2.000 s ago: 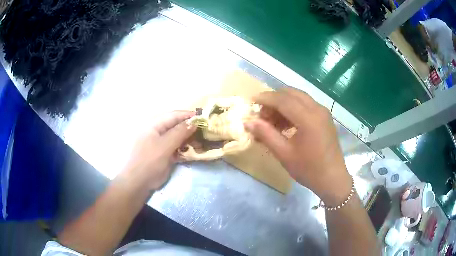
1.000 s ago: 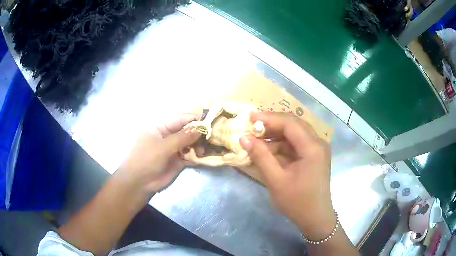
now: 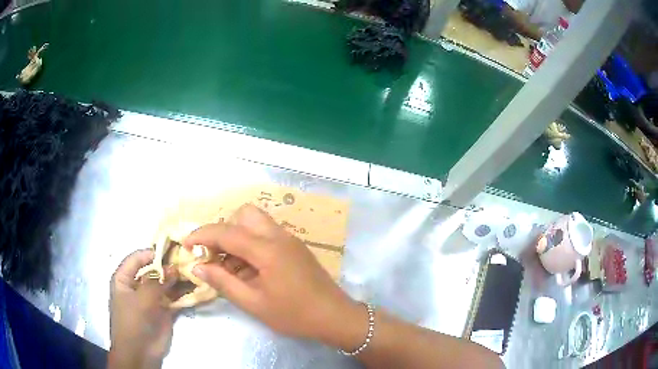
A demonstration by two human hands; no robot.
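Note:
A tan figure body (image 3: 189,282) with curved, claw-ended limbs is held over the cardboard mat (image 3: 325,216). My left hand (image 3: 141,306) holds it from the left and below, its fingers partly hidden by the body. My right hand (image 3: 270,277), with a beaded bracelet at the wrist, has thumb and forefinger at the body's right end. A small pale tip shows between these fingertips; I cannot tell whether it belongs to the figure. The right hand hides part of the mat.
A black frilly heap (image 3: 36,187) lies at left. The green belt (image 3: 238,79) runs behind, carrying tan figures and black pieces. A grey post (image 3: 534,94) slants across the right. A smartphone (image 3: 496,299), pink mug (image 3: 566,249), white containers (image 3: 490,229) and red small parts (image 3: 615,267) stand at right.
The view has swung right, showing more belt and the items at right. Both hands and the figure appear further left and lower. The right thumb and forefinger remain at the figure's right end.

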